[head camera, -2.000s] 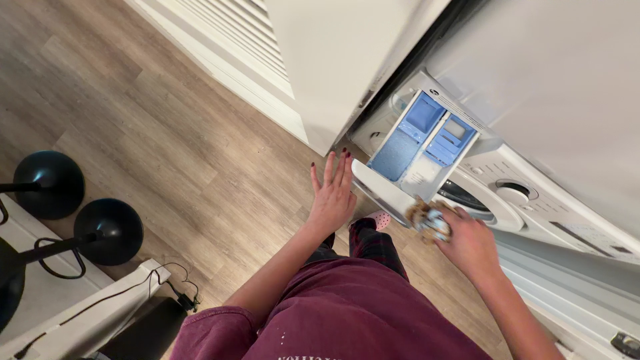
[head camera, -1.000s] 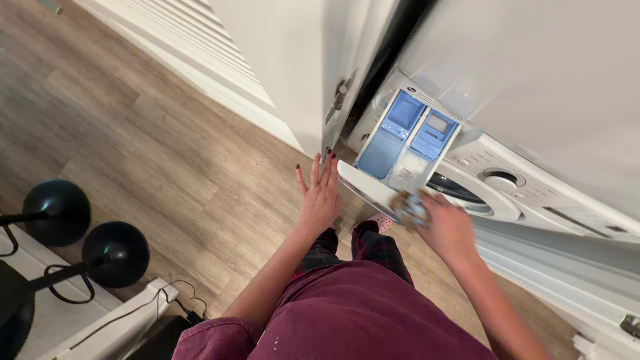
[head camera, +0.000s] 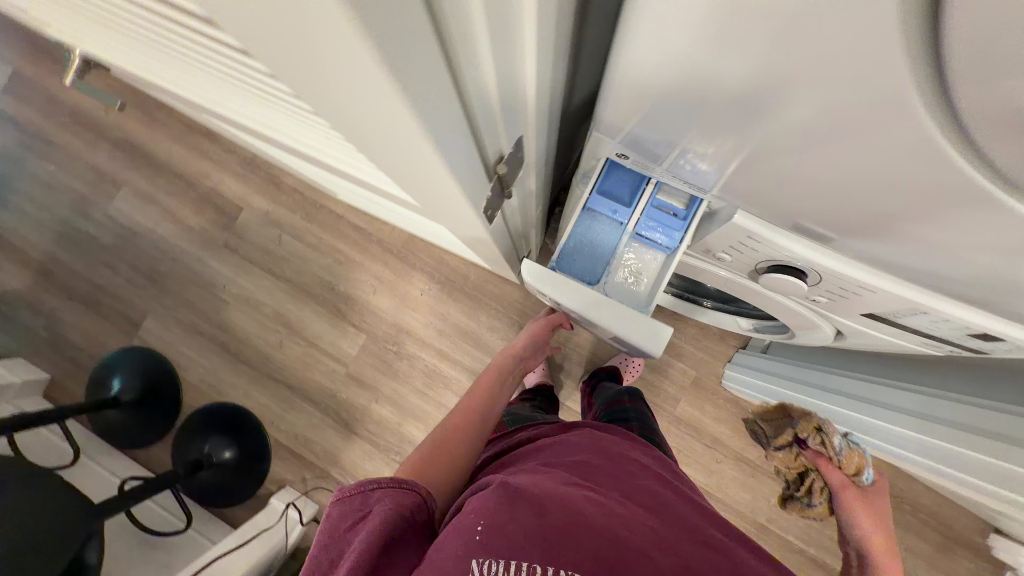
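Observation:
A washing machine's detergent drawer is pulled out, its blue and clear compartments showing wet surfaces. My left hand is at the outer side of the drawer's white front, fingertips near its lower edge; whether it grips the front is not plain. Off to the right, over the floor, my right hand holds a crumpled brown patterned cloth, away from the drawer. The white washing machine has a control panel with a dial, and its round door is below the panel.
A white door with a metal hinge stands left of the machine. White panels run along the right. Dark round-based objects and a cable are at lower left. Wood-look floor lies between.
My right hand has moved with the cloth from the drawer front out to the right. My left hand, spread by the drawer's left end before, is now at its front. The view has shifted.

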